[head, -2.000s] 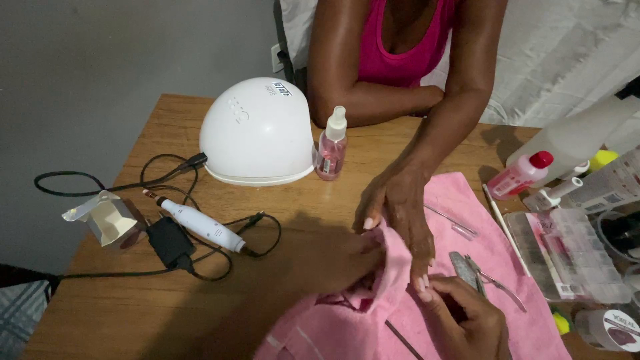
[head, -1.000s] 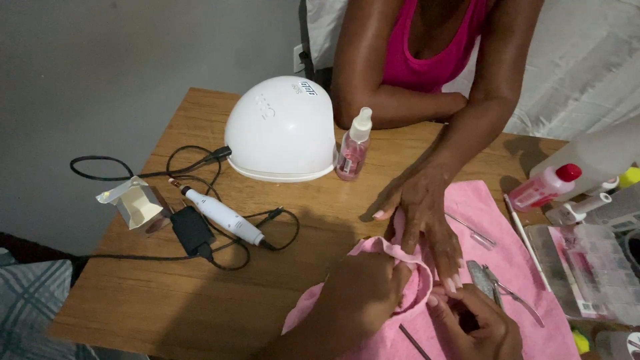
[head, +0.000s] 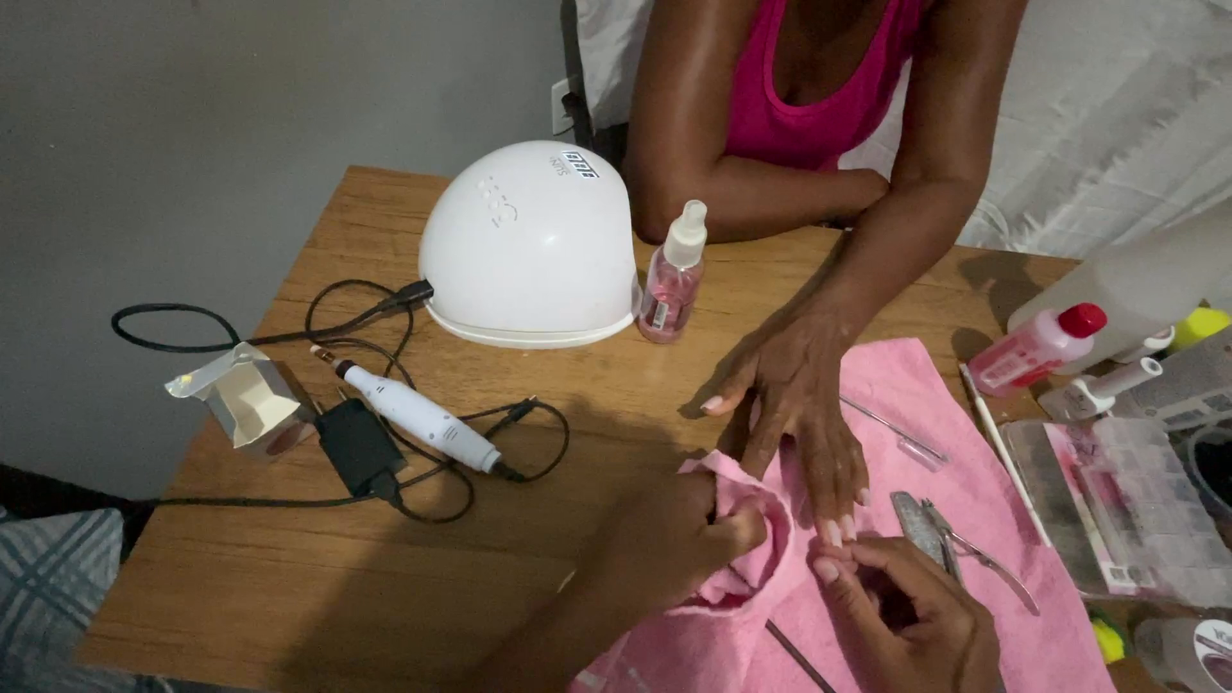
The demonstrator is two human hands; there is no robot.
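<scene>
Bunched in my left hand (head: 688, 549) is a fold of the pink towel (head: 1020, 616), close beside the spread hand (head: 804, 395) of a person seated opposite. My right hand (head: 905, 606) has its thumb and index finger at one fingertip of that hand. Whether anything small is between them cannot be told. Right of the fingertips, cuticle nippers (head: 977, 553) lie on the towel next to a grey, flat-ended tool (head: 919, 525). A thin metal tool (head: 885, 423) rests farther up the towel, and a dark rod (head: 799, 654) lies between my hands.
A white nail lamp (head: 529, 250) and a pink spray bottle (head: 674, 279) stand at the back. An electric nail drill (head: 414, 414), black adapter (head: 361, 448), cables and an opened small box (head: 245, 399) are at left. A red-capped bottle (head: 1035, 351) and clear plastic case (head: 1126, 510) are at right.
The view has shifted somewhat. My left hand stays at the bunched towel, and my right hand remains by the other person's fingertips; nothing has plainly been picked up or let go.
</scene>
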